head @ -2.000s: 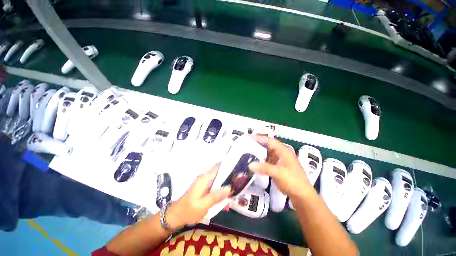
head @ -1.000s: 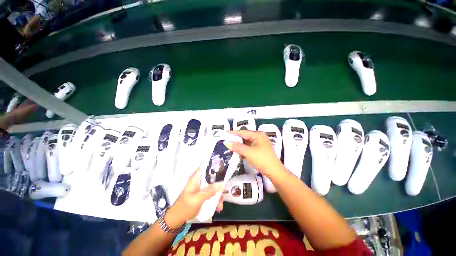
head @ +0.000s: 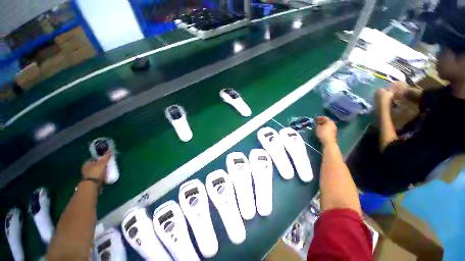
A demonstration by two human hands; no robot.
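My left hand (head: pixel 96 169) is over the belt at the left, its fingers on the head of a white device (head: pixel 111 172) with a dark front panel. My right hand (head: pixel 326 129) is stretched out to the right, its fingertips beside a dark panel piece in clear wrap (head: pixel 301 123); whether it grips the piece is unclear. Several white devices (head: pixel 225 206) with small displays stand side by side along the bench edge between my arms.
More devices (head: pixel 179 123) lie on the green belt (head: pixel 275 71) beyond the pale rail (head: pixel 204 155). Clear plastic bags (head: pixel 346 97) lie at the right. Another person in dark clothes (head: pixel 433 122) works there. A carton with parts (head: pixel 301 232) is below the bench edge.
The view has swung to the right. My hands have come apart; the left is now over the belt, the right by the wrapped dark piece. The device they held together is no longer between them.
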